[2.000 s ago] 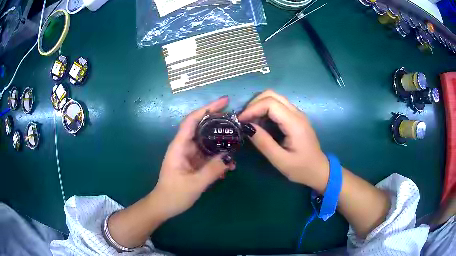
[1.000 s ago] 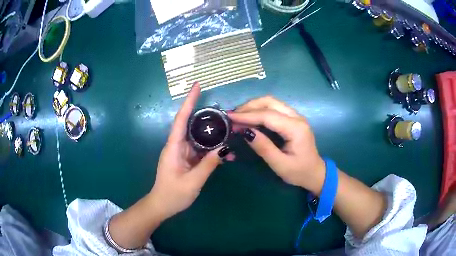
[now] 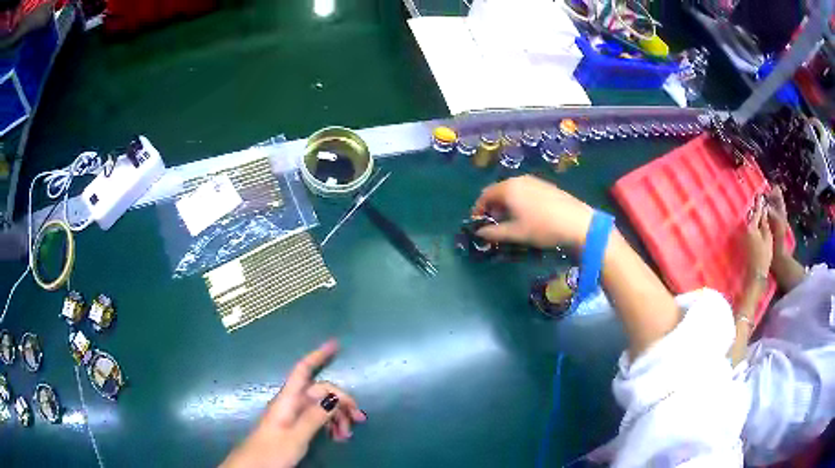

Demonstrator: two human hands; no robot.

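My left hand (image 3: 307, 411) is at the lower middle over the mat, fingers apart and empty. My right hand (image 3: 536, 212), with a blue wrist strap, reaches to the right of the tweezers. Its fingertips are bent down at a dark round watch part (image 3: 474, 239) with a silvery edge. The fingers hide part of it, and I cannot tell whether they grip it. A gold cylinder (image 3: 560, 287) stands on another black watch part (image 3: 547, 297) just below my right wrist.
Black tweezers (image 3: 395, 235) and a striped sheet (image 3: 270, 279) lie mid-mat, with a zip bag (image 3: 240, 215) and tape roll (image 3: 337, 162) behind. Open watch parts (image 3: 105, 373) lie left. A red tray (image 3: 687, 219) and another person's hands (image 3: 762, 239) are at right. A grey rail (image 3: 398, 137) runs behind.
The view has swung right and up. The round watch has left my left hand, which is now open and empty. My right hand has moved away to the right, to the black parts.
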